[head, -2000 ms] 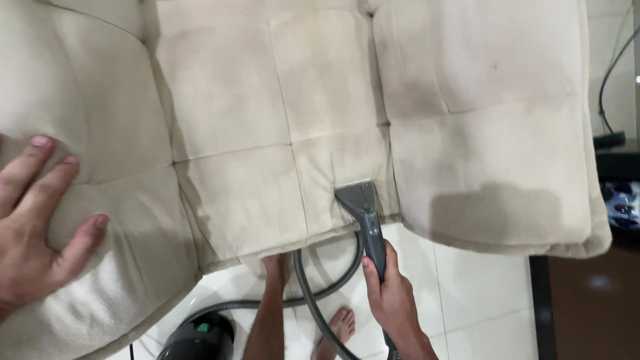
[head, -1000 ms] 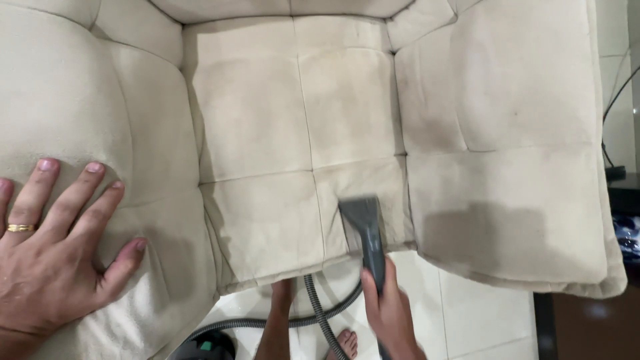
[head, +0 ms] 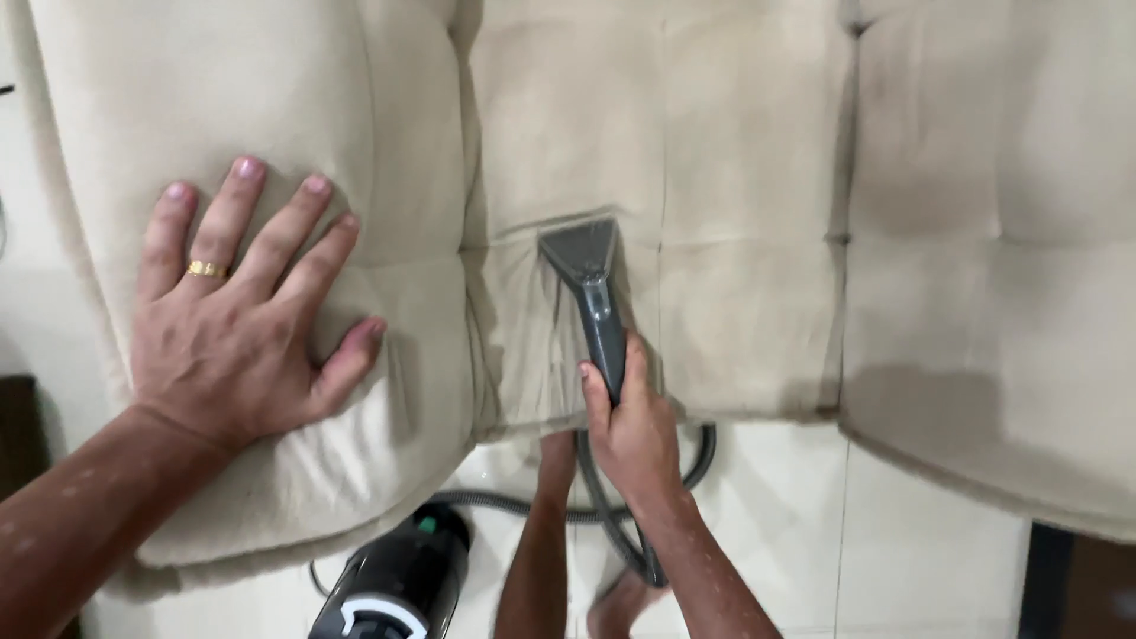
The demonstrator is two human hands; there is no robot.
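My left hand (head: 235,342), with a gold ring on one finger, lies flat with fingers spread on the padded left armrest (head: 408,204) of a beige fabric sofa. My right hand (head: 635,435) grips the dark grey handle of an upholstery cleaning nozzle (head: 581,253). The nozzle's wide, clear-fronted head rests on the tufted seat (head: 745,311), left of its middle seam, and the fabric below it is wrinkled. A grey corrugated hose (head: 608,519) loops beneath my right hand.
A black cleaning machine (head: 399,568) with a white handle stands on the tiled floor (head: 763,541) at the lower left, the hose running near it. Bare legs and a foot (head: 621,603) show below the seat. At the right is another padded section (head: 932,311); a dark object (head: 1078,577) stands at the lower right.
The nozzle in my right hand has moved left across the seat and farther up from its front edge. My left hand stays on the left armrest. The view has shifted.
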